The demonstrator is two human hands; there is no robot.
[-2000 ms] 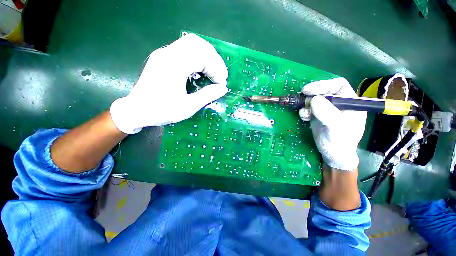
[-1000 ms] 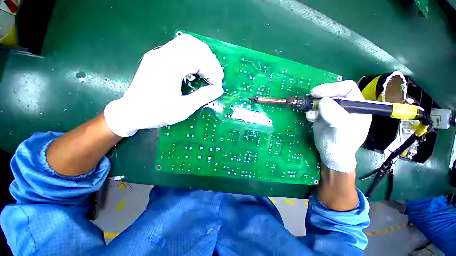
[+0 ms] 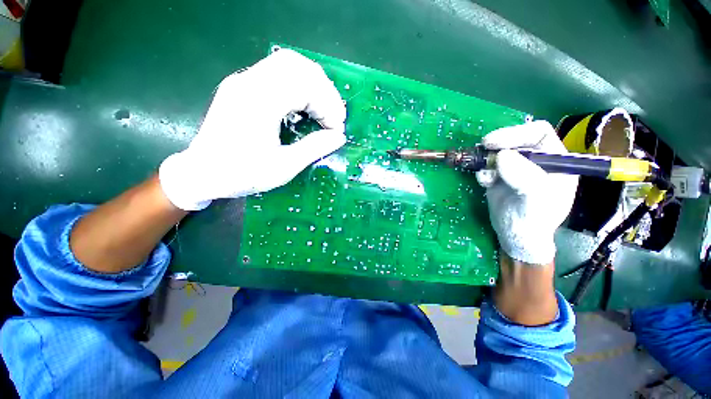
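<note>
A large green printed circuit board (image 3: 374, 234) with many silvery solder dots lies on the green bench. My left hand (image 3: 269, 128), in a white glove, is over the board's upper left part, thumb and fingertips pinched together. A thin strand shows at its fingertips, apparently solder wire (image 3: 356, 146). My right hand (image 3: 530, 191), also gloved, holds the soldering iron (image 3: 573, 164) by its black and yellow handle. The iron's dark tip points left, at the middle of the board, a little right of my left fingertips. Whether the tip touches the board is unclear.
A black and yellow striped tube (image 3: 613, 134) with a ragged pale opening stands at the right, by a black tray (image 3: 663, 226) holding crumpled white material. Black-handled cutters (image 3: 596, 261) lie at the bench edge. A black bin (image 3: 47, 39) is upper left. A blue sleeve (image 3: 677, 337) shows lower right.
The board and my left hand have shifted slightly left. The iron and my right hand have moved slightly right since the earliest frame. Both hands keep the same grips.
</note>
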